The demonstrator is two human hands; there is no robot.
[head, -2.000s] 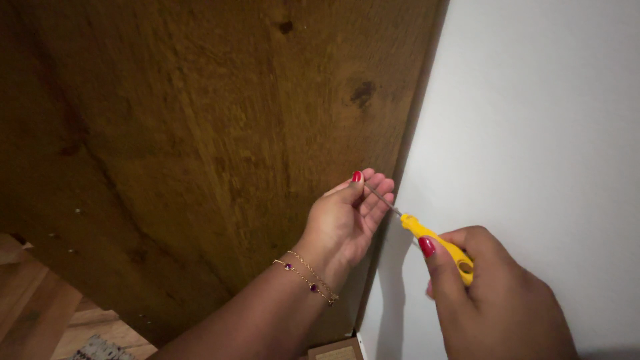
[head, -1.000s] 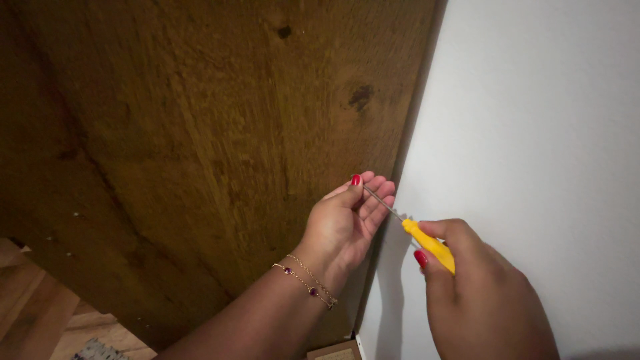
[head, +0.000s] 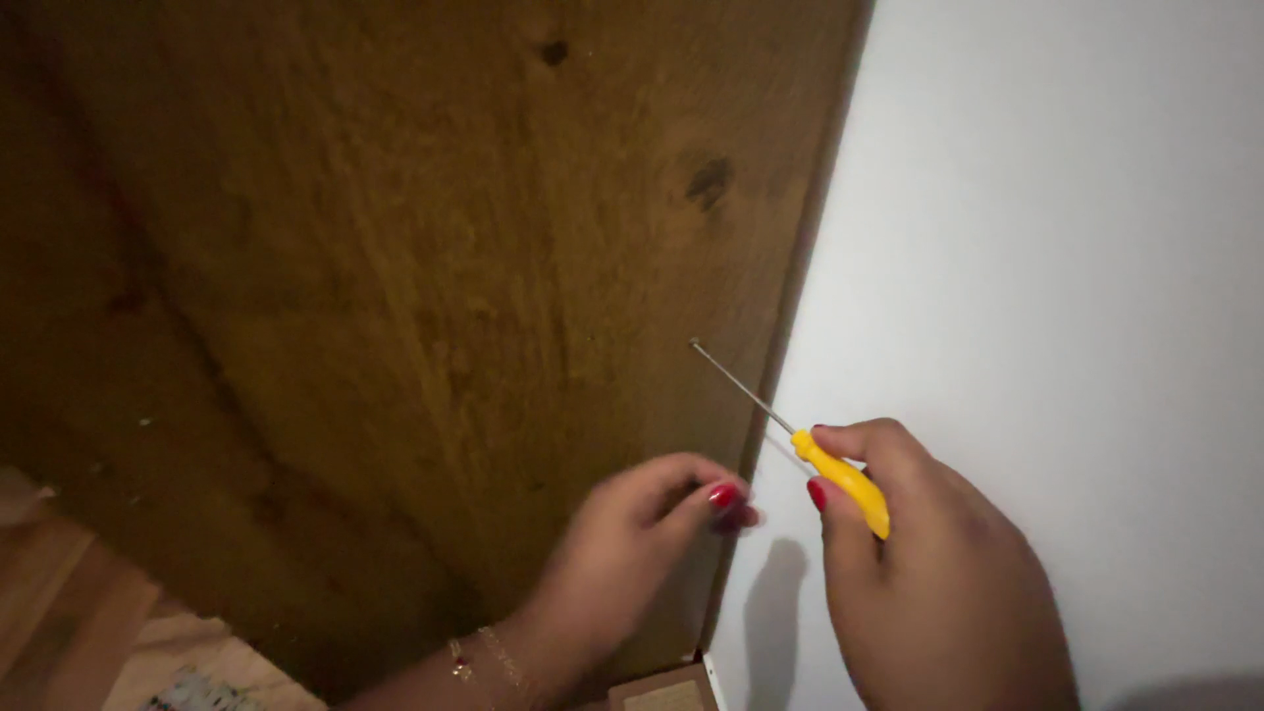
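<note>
My right hand (head: 938, 563) grips the yellow handle of a screwdriver (head: 839, 481). The thin metal shaft points up and left, and its tip meets a small screw head or hole (head: 694, 342) in the brown wooden panel (head: 474, 247), near the panel's right edge. Below and left of the shaft is my left hand (head: 642, 543), slightly blurred, with its fingers curled and the red-nailed thumb near the fingertips. Whether anything is between those fingers cannot be told. Thin bracelets circle the left wrist.
A white surface (head: 1047, 227) meets the panel's right edge. A light wooden piece (head: 662, 693) lies at the bottom, by the panel's lower corner. Wood flooring (head: 79, 592) and part of a speckled item (head: 202, 691) show at the lower left.
My left hand has come away from the screwdriver's tip and moved down, its fingers now curled. The tip, earlier at the left thumb and fingers, is now in plain sight at the panel.
</note>
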